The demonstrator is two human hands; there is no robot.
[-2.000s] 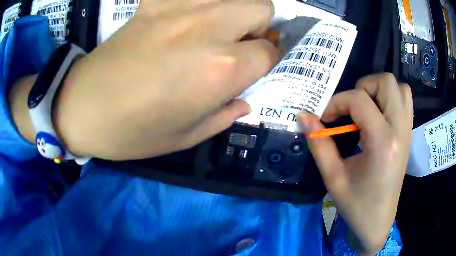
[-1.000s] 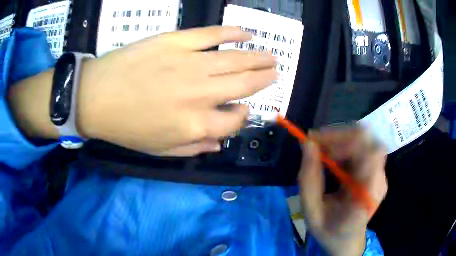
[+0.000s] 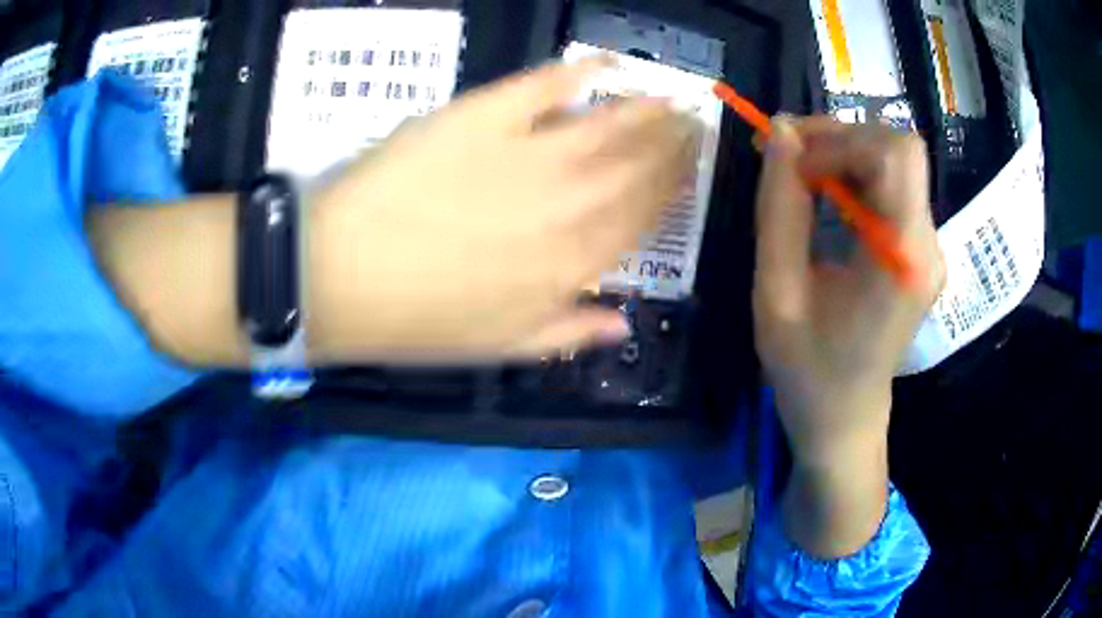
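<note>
A white barcode label [image 3: 677, 235] lies flat on a black smartphone [image 3: 634, 362] in the tray. Its camera end points toward me. My left hand [image 3: 483, 223], blurred by motion, lies over the label and hides most of it. Its fingers look spread, with nothing seen in them. My right hand [image 3: 846, 242] is closed on a thin orange stick [image 3: 864, 223]. The stick's tip is at the label's far right corner.
Labelled phones [image 3: 363, 91] sit in tray slots to the left. Unlabelled phones [image 3: 858, 48] with orange strips are at the upper right. A printed label strip [image 3: 985, 278] curls down at the right. My blue smock [image 3: 363, 519] is below the tray.
The label was partly lifted two seconds ago and now lies flat. My left hand has let go of it and moved over it. My right hand has moved the stick to the label's far corner.
</note>
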